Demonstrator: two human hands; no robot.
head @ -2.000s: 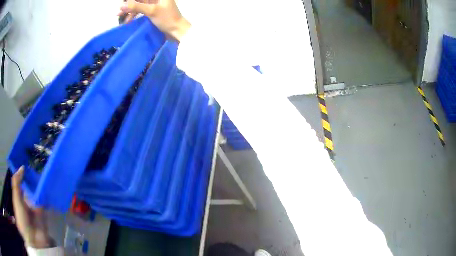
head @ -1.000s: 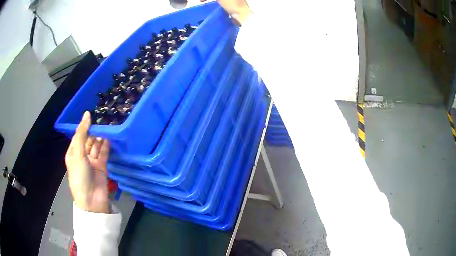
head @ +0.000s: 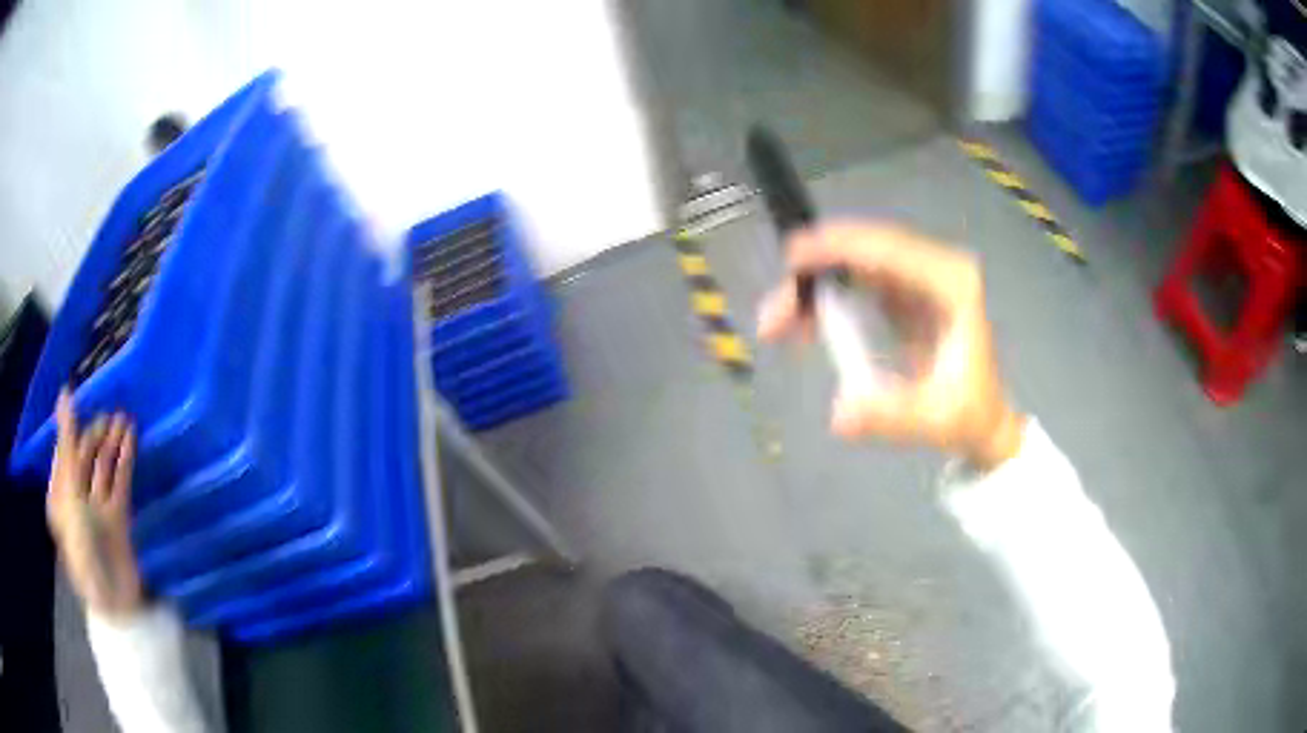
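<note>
A tall stack of blue totes (head: 308, 387) stands at the end of the green-topped bench. Small dark boards in rows (head: 141, 265) show in the top tote. My left hand (head: 98, 501) is on the near corner of the top tote, fingers at its rim. My right hand (head: 917, 337) is raised over the floor, away from the stack. It holds a glue syringe (head: 781, 179) between thumb and fingers, black barrel pointing up and left, blurred. The syringe's pale part lies inside the curled hand.
A lower stack of filled blue totes (head: 495, 337) stands on the floor beyond the bench leg (head: 502, 480). More blue totes (head: 1097, 93) and a red stool (head: 1236, 279) are at the right. Yellow-black tape (head: 712, 308) marks the floor. My dark-clothed leg (head: 717, 652) is below.
My right hand has left the top tote's far end and moved right, now with the syringe in it. The view has turned right. My left hand stays at the tote corner.
</note>
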